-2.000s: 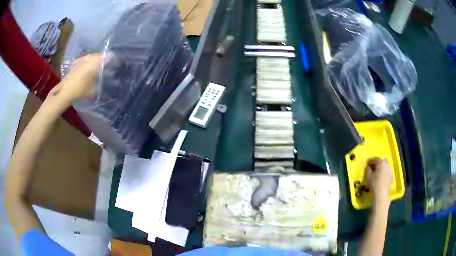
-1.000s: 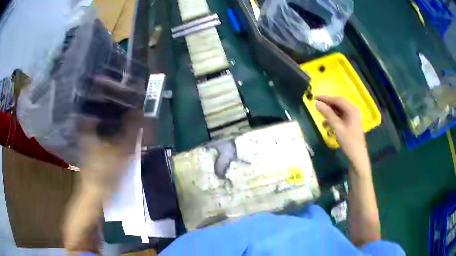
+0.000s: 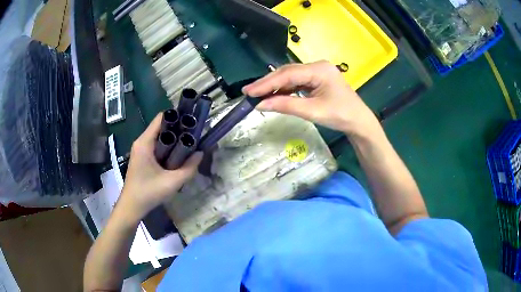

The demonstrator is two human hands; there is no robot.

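Observation:
My left hand point(image 3: 151, 174) holds a bunch of several dark tubes point(image 3: 187, 122) above the worn off-white cover point(image 3: 251, 165), their open ends facing up. One more dark tube point(image 3: 228, 122) slants out of the bunch to the right. The thumb and fingers of my right hand point(image 3: 311, 94) close on its far end; whether a ring is there is hidden by the fingers. Small black rings point(image 3: 295, 38) lie in the yellow tray point(image 3: 348, 34) beyond my right hand.
The slat conveyor point(image 3: 177, 63) runs away from the cover, with a metal guard point(image 3: 88, 85) at left. A white keypad point(image 3: 114, 94), white papers point(image 3: 103, 197) and a bag of tubes point(image 3: 51, 120) are at left. Blue crates point(image 3: 505, 162) stand at far right.
My left hand has come from the tube bag to above the cover with the bunch. My right hand has left the yellow tray and taken hold of a tube end. The view has shifted.

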